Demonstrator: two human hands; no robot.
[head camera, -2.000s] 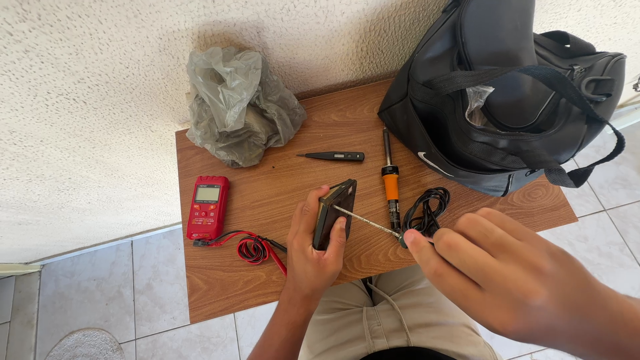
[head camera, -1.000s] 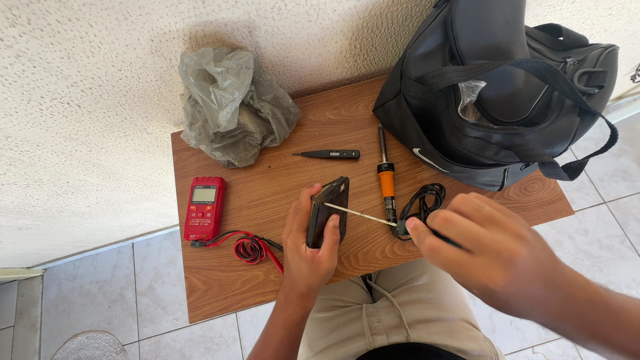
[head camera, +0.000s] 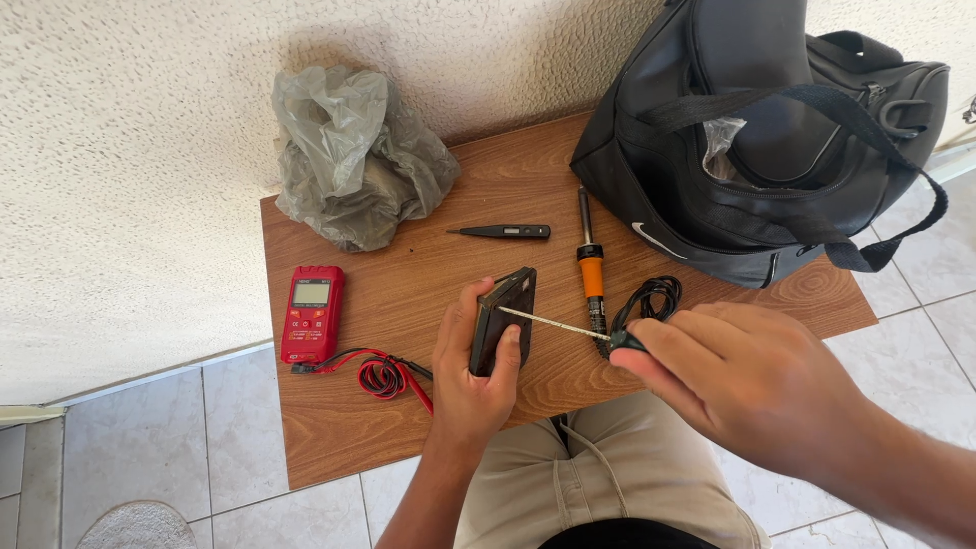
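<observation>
My left hand (head camera: 480, 374) grips a flat dark box-like device (head camera: 499, 324), tilted on edge above the front part of the wooden board. The fingers lie behind it and the thumb presses its face. My right hand (head camera: 732, 381) is closed around the dark handle of a screwdriver (head camera: 555, 323). Its long thin shaft points left, with the tip at the upper left corner of the device's face. Whether the tip sits in a screw is too small to tell. Behind my hands lie a black pen-type voltage tester (head camera: 507, 231) and an orange and black soldering iron (head camera: 592, 274).
A red digital multimeter (head camera: 313, 314) with coiled leads (head camera: 383, 375) lies at the left of the wooden board (head camera: 351, 442). A crumpled grey plastic bag (head camera: 358, 160) stands at the back left by the wall. An open black Nike bag (head camera: 686, 206) fills the back right, near the coiled black cable (head camera: 648, 297).
Both hands keep hold of the device and the screwdriver. The screwdriver's tip stays at the upper part of the device, while the right hand's grip on the handle has turned slightly.
</observation>
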